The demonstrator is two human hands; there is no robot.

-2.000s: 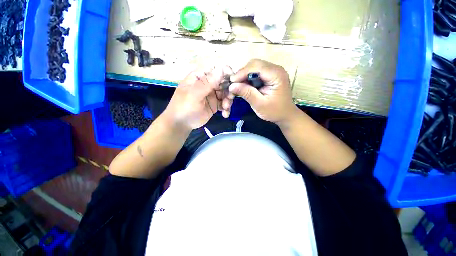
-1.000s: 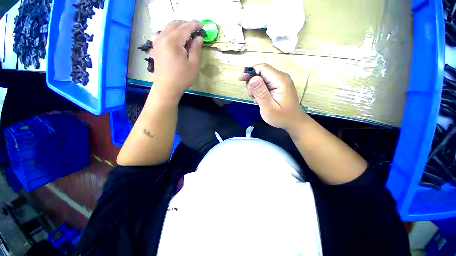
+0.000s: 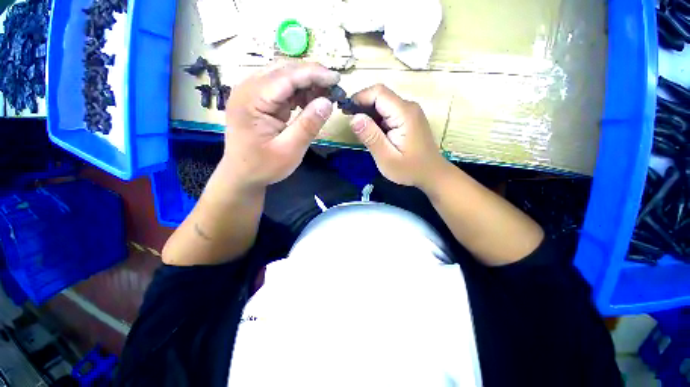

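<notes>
My left hand (image 3: 276, 125) pinches a small dark fitting (image 3: 337, 94) between thumb and forefinger. My right hand (image 3: 397, 136) holds a black moulded part (image 3: 363, 109), mostly hidden by the fingers. The two dark pieces meet between my hands, just above the near edge of the cardboard mat; whether they are joined I cannot tell. A bright green round item (image 3: 292, 38) lies on the mat beyond my left hand. Several dark knobbly pieces (image 3: 206, 82) lie on the mat at the left.
A blue tray (image 3: 151, 83) with small dark fittings stands at left. Another blue tray (image 3: 624, 151) holds long black parts at right. White crumpled material (image 3: 412, 34) and pale scraps (image 3: 218, 21) lie at the far side. A lower blue bin (image 3: 168, 198) is below the left table edge.
My left hand has come back from beside the green item to meet my right hand, now with a dark fitting at its fingertips. The view has shifted slightly.
</notes>
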